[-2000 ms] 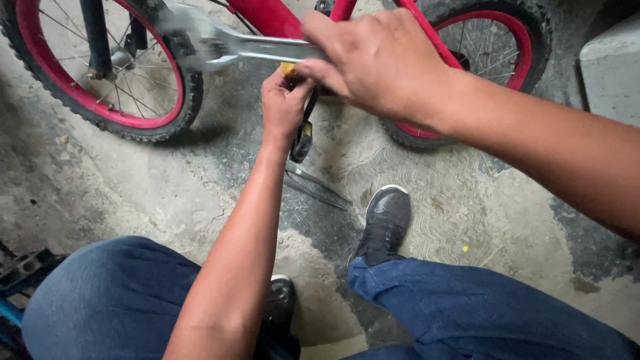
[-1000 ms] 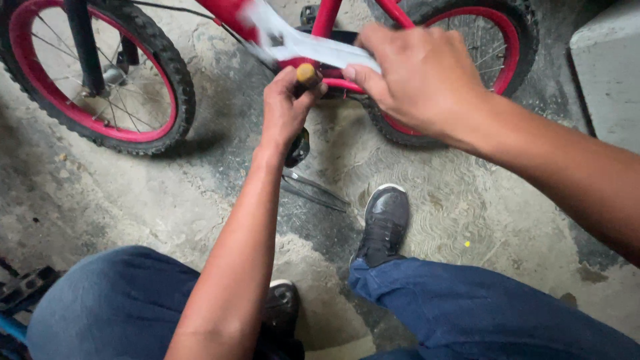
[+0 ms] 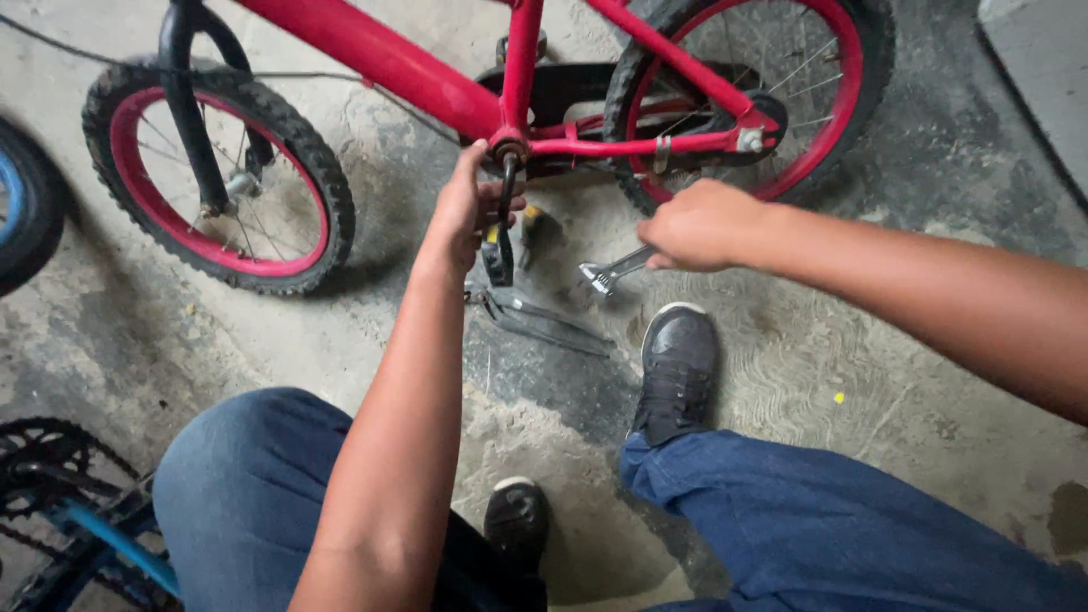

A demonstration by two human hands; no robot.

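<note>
A red bicycle frame [image 3: 391, 59] with a black crank arm [image 3: 509, 183] lies across the top of the view. Beside the bottom bracket, my left hand [image 3: 476, 204] has its fingers around the crank arm, just above a black pedal with yellow marks [image 3: 497, 255]. My right hand [image 3: 710, 225] grips an adjustable wrench [image 3: 608, 274] by its handle, low over the floor, jaws pointing left. Between the hands, a yellow-ended tool [image 3: 531, 221] rests on the floor, partly in shadow. Pliers-like long metal handles [image 3: 544, 323] lie below the pedal.
The front wheel [image 3: 221, 183] is at left and the rear wheel [image 3: 756, 93] at upper right. A blue-rimmed wheel [image 3: 17, 204] stands at the left edge, blue bicycle parts [image 3: 102, 527] at lower left. My shoe [image 3: 678, 365] is near the wrench. A grey block [image 3: 1037, 68] is at upper right.
My right hand has lowered the wrench from over the frame towards the floor. My left hand no longer holds the yellow-ended thing and is now at the crank arm.
</note>
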